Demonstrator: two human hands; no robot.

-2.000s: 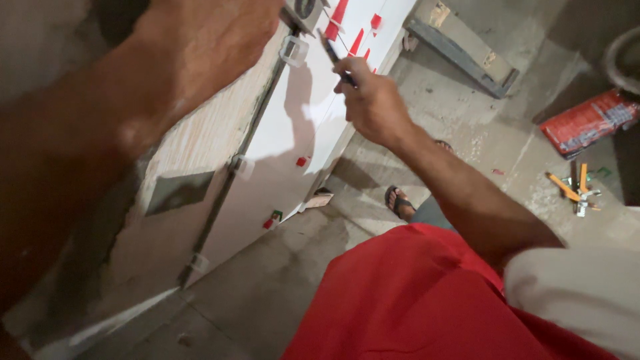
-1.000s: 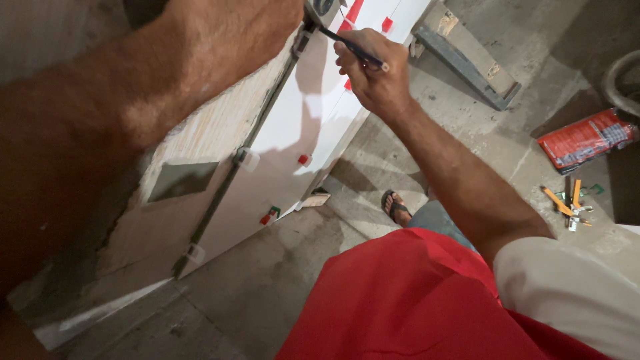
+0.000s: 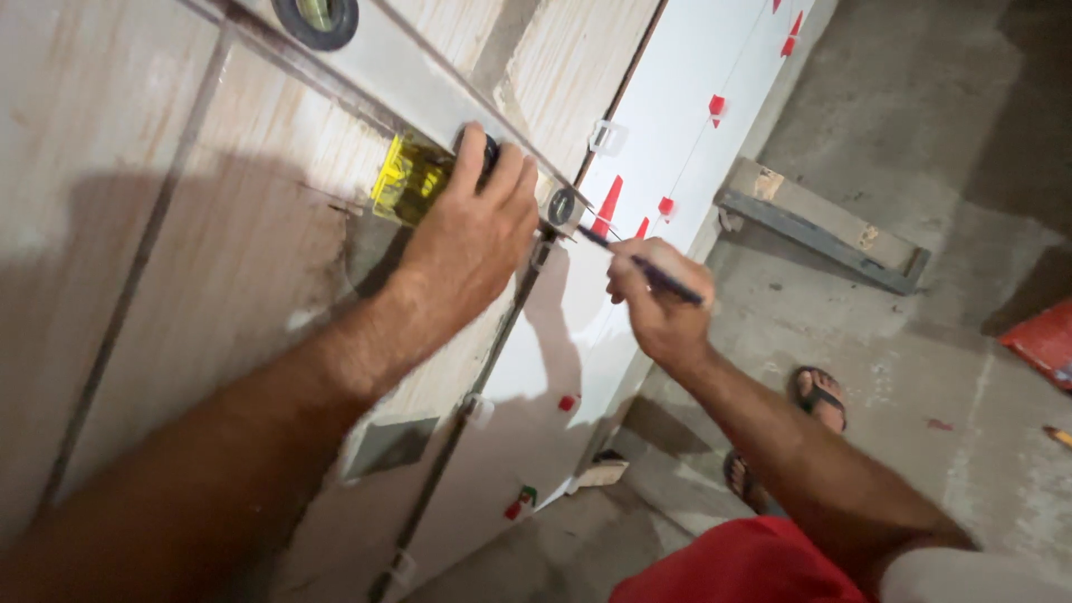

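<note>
My left hand (image 3: 477, 213) presses a long metal spirit level (image 3: 427, 84) against the tiled wall, fingers around its edge near a dark round fitting. The level slants down to the right, and its end with a round vial lies at the white tiles (image 3: 536, 335). In my right hand (image 3: 666, 293) is a dark pencil or marker (image 3: 670, 280), its tip close to that end of the level. A transparent yellow plastic object (image 3: 410, 180) sits beside my left hand; whether it is held is unclear. Red tile wedges (image 3: 610, 205) stick out from the white tiles.
Clear plastic clips (image 3: 607, 136) sit along the dark joint. A rectangular opening or grey patch (image 3: 391, 448) shows in the wood-look tiles. On the concrete floor are a metal-edged piece (image 3: 829, 226), a red bag (image 3: 1043, 343) and my sandalled feet (image 3: 821, 398).
The view has shifted markedly toward the wall, and more of the level and my left hand show. The dark pencil or marker remains in my right hand.
</note>
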